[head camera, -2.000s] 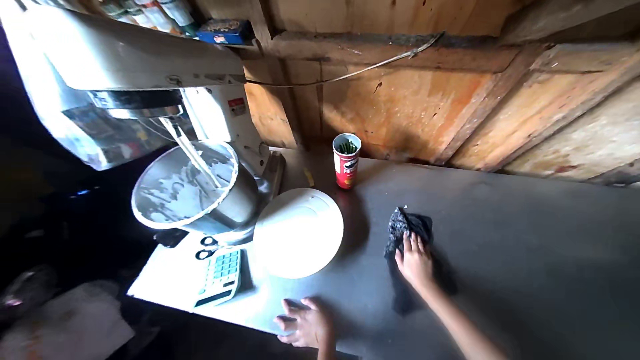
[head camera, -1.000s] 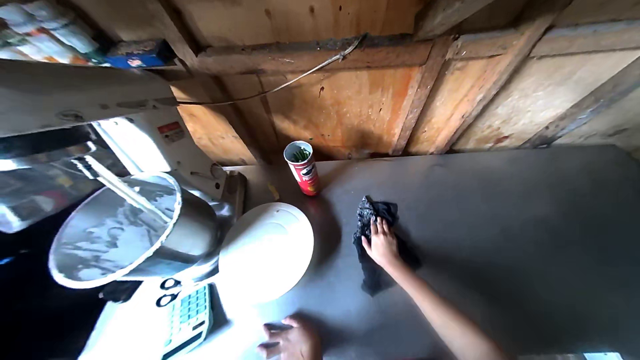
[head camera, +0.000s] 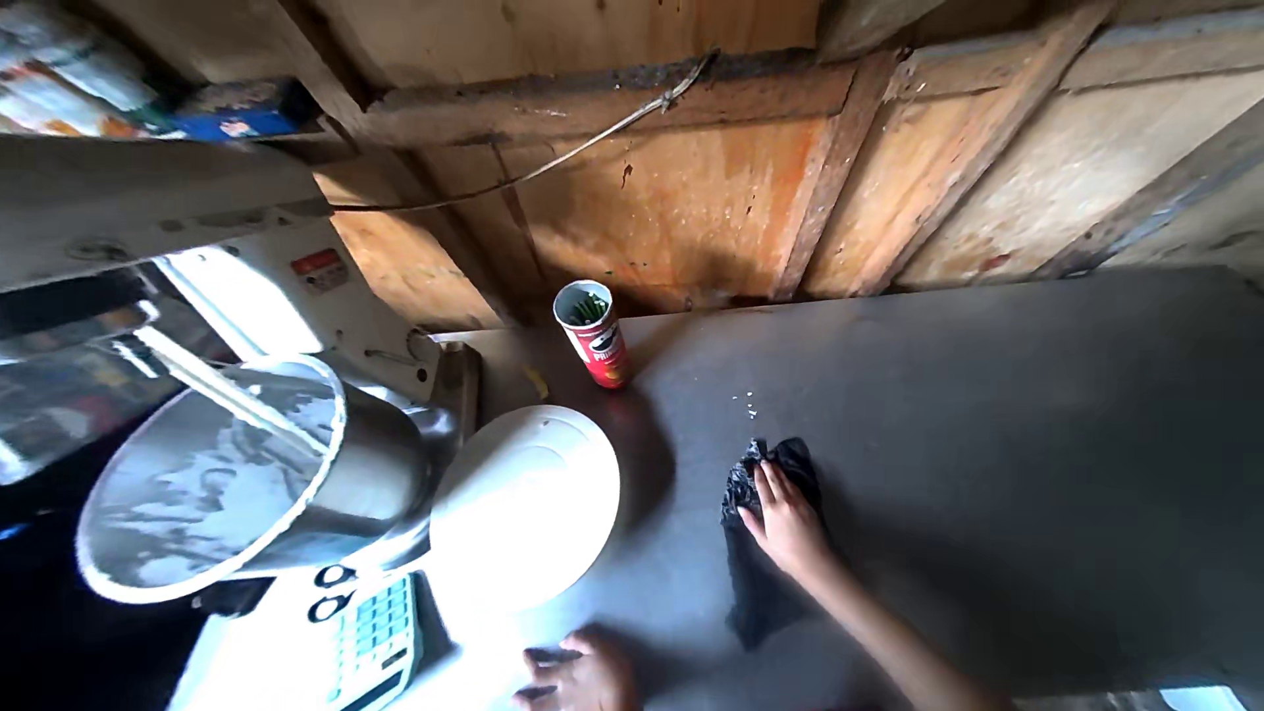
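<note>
My right hand (head camera: 787, 523) presses on a crumpled black cloth (head camera: 795, 464), which lies on the grey tabletop (head camera: 948, 425). Small white crumbs (head camera: 750, 405) lie just beyond the cloth. At the bottom edge of the view my left hand (head camera: 583, 676) has its fingers apart and holds nothing; it is blurred and partly cut off. A round white lid or plate (head camera: 528, 504) is a little beyond and left of it. Farther back, near the wall, a red Pringles can (head camera: 598, 346) stands upright with thin green things inside.
At the left stands a large mixer (head camera: 326, 296) with a metal bowl (head camera: 370, 474), its inside smeared white. A calculator (head camera: 380, 632) and the handles of black scissors (head camera: 331, 592) lie before it. A wooden wall (head camera: 681, 207) with a loose cable (head camera: 592, 143) borders the table's back.
The view has swung toward the right. My right hand stays on the black cloth, and white crumbs now show beyond it. The left hand stays low near the table's front edge.
</note>
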